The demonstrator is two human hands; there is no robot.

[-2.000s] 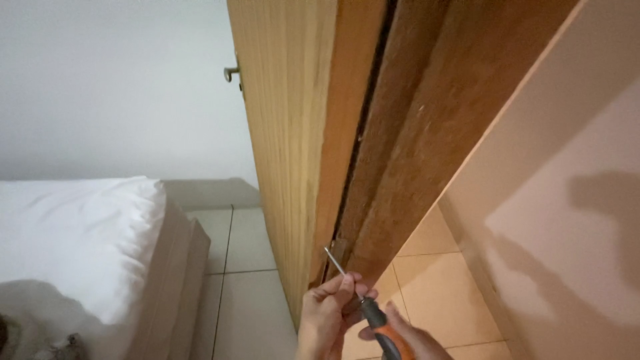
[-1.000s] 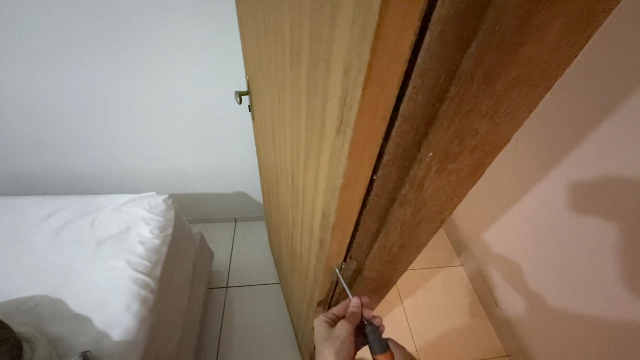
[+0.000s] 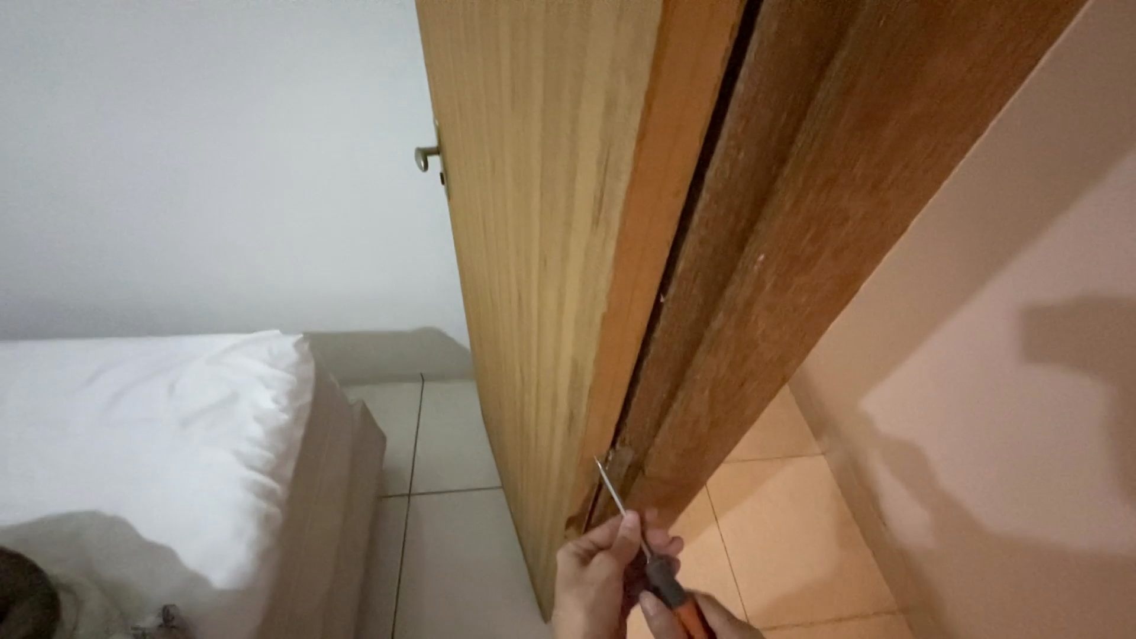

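Note:
A screwdriver point(image 3: 667, 581) with a thin metal shaft and a black and orange handle points up and to the left at the bottom centre. My left hand point(image 3: 596, 577) pinches its shaft between thumb and fingers. Around the handle, at the bottom edge, is my right hand point(image 3: 701, 617), partly cut off by the frame. The tip lies by the hinge-side edge of a wooden door point(image 3: 541, 222), near the dark gap beside the wooden door frame point(image 3: 799, 231). Whether the tip touches the wood, I cannot tell. Small metal parts show in the gap near the tip.
A metal door handle point(image 3: 428, 158) sticks out from the door's far edge. At the left stands a bed with a white sheet point(image 3: 160, 417), a dark round object point(image 3: 27, 595) at its corner. Tiled floor point(image 3: 453, 550) lies between bed and door. A wall point(image 3: 1003, 399) with shadows rises at right.
My right hand, lower and mostly out of frame one second ago, shows more of itself around the handle now. Both hands stay on the screwdriver.

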